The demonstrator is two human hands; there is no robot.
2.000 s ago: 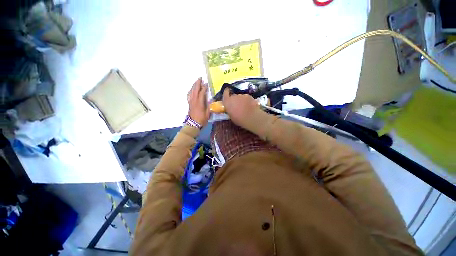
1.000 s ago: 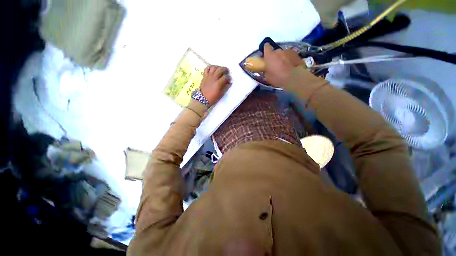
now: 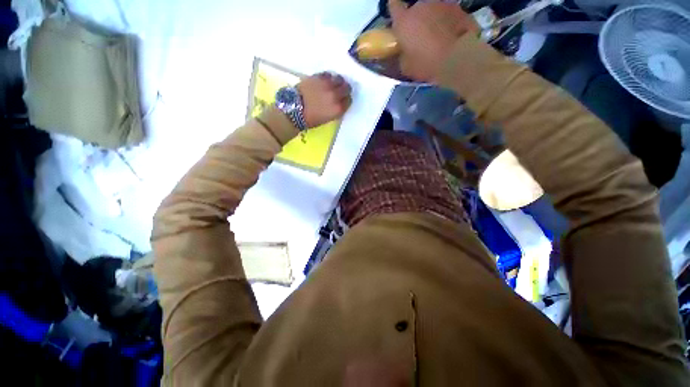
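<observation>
The yellow card template lies on a beige fabric panel that rims it on the white table. My left hand, with a watch at the wrist, rests on the template's upper right part, fingers curled. Whether it grips anything cannot be told. My right hand holds the iron by its orange-tan handle at the table's edge, to the right of the template and apart from it. The iron's back part is hidden by the hand and the picture's top edge.
A thick stack of beige panels lies at the far left. Small pressed pieces lie near my left forearm at the table's front. A white fan stands at the upper right. A round cream seat-like object is right of my lap.
The view has turned and shifted. My left hand now lies on the template instead of beside it. The iron has moved off the template to its right.
</observation>
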